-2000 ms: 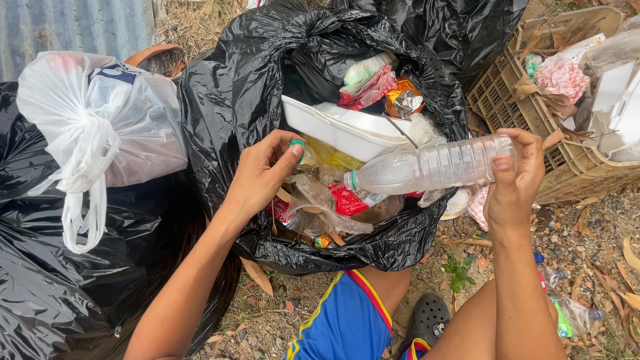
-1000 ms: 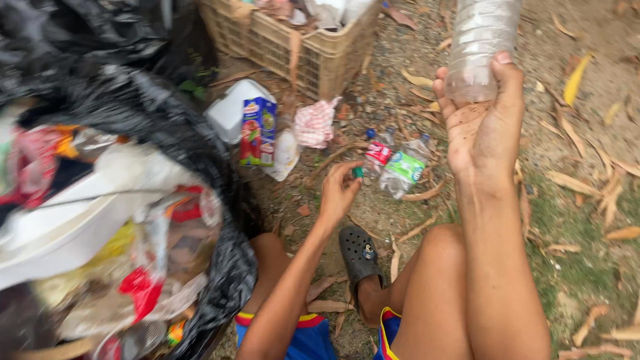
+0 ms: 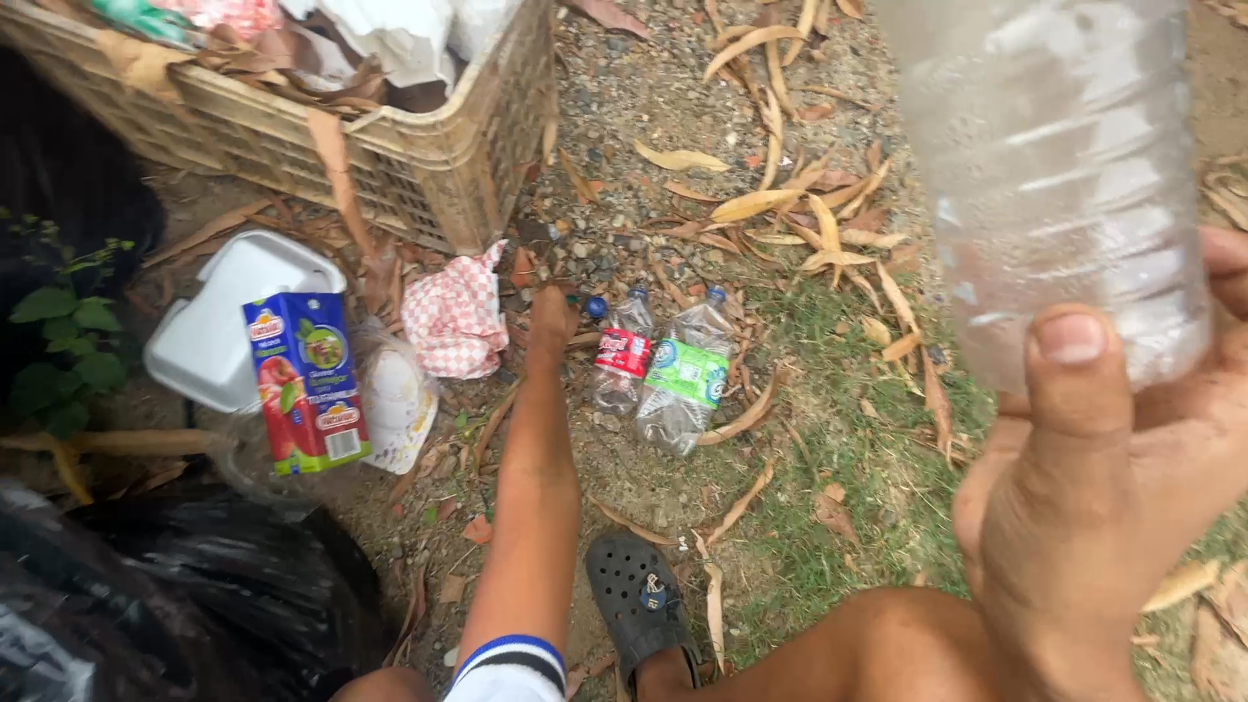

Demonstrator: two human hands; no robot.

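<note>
My right hand (image 3: 1102,458) grips the base of a clear ribbed plastic bottle (image 3: 1063,185), held up close to the camera at the right. Down at the ground, my left hand (image 3: 553,310) is beside a blue bottle cap (image 3: 596,307); a bit of green shows at its fingers, and their closure is hard to make out. Right of that hand lie a small bottle with a red label (image 3: 622,353) and a clear bottle with a green label (image 3: 688,370). To its left are a crumpled red-checked paper (image 3: 454,314), a juice carton (image 3: 305,383) and a white foam container (image 3: 244,317).
A tan plastic crate (image 3: 439,166) full of waste and dry leaves stands at the upper left. A black garbage bag (image 3: 224,575) fills the lower left. My foot in a grey clog (image 3: 634,595) rests on the ground, with dry leaves (image 3: 760,205) and grass nearby.
The view has swung right, away from the open garbage bag. My left hand, earlier at the bottle's mouth with a green cap, is now down by the small bottles. The large bottle stays in my right hand.
</note>
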